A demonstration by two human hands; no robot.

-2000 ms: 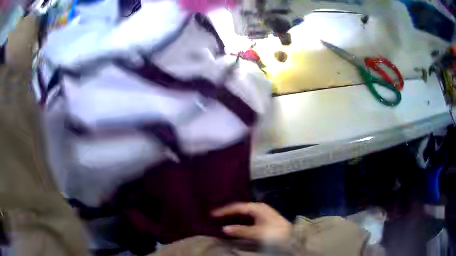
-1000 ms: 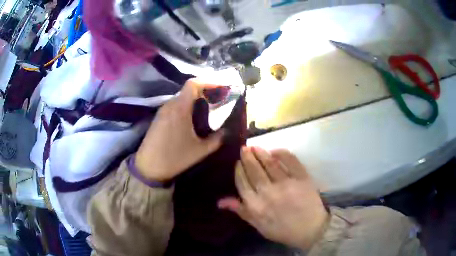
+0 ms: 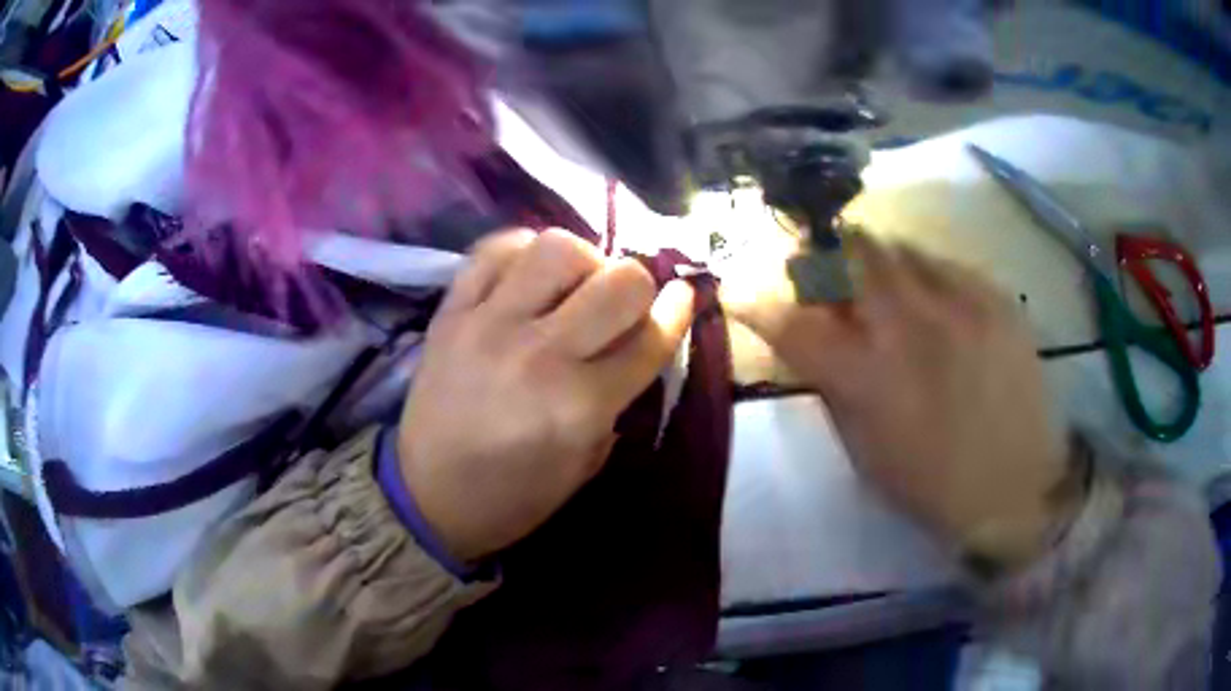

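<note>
A maroon panel (image 3: 621, 540) hangs from the needle area down over the table's front edge. Pale lilac-grey cloth with maroon strips (image 3: 162, 392) lies heaped at the left and joins it. My left hand (image 3: 527, 378) pinches the cloth's edge just left of the bright lamp glare, fingers curled. My right hand (image 3: 932, 392) is blurred, right of the needle area; its fingertips are near the cloth's right edge, and whether they touch it is unclear. The presser foot and needle are lost in glare and blur behind the dark machine parts (image 3: 810, 189).
Scissors (image 3: 1110, 304) with red and green handles lie on the machine table (image 3: 797, 513) at the right. A magenta tassel (image 3: 338, 135) hangs at the upper left, over the pale cloth. The table's worn front edge runs below my right hand.
My right hand has moved up and right from the maroon panel towards the needle area. My left hand has closed further around the cloth edge. The view has shifted, and the tassel shows larger.
</note>
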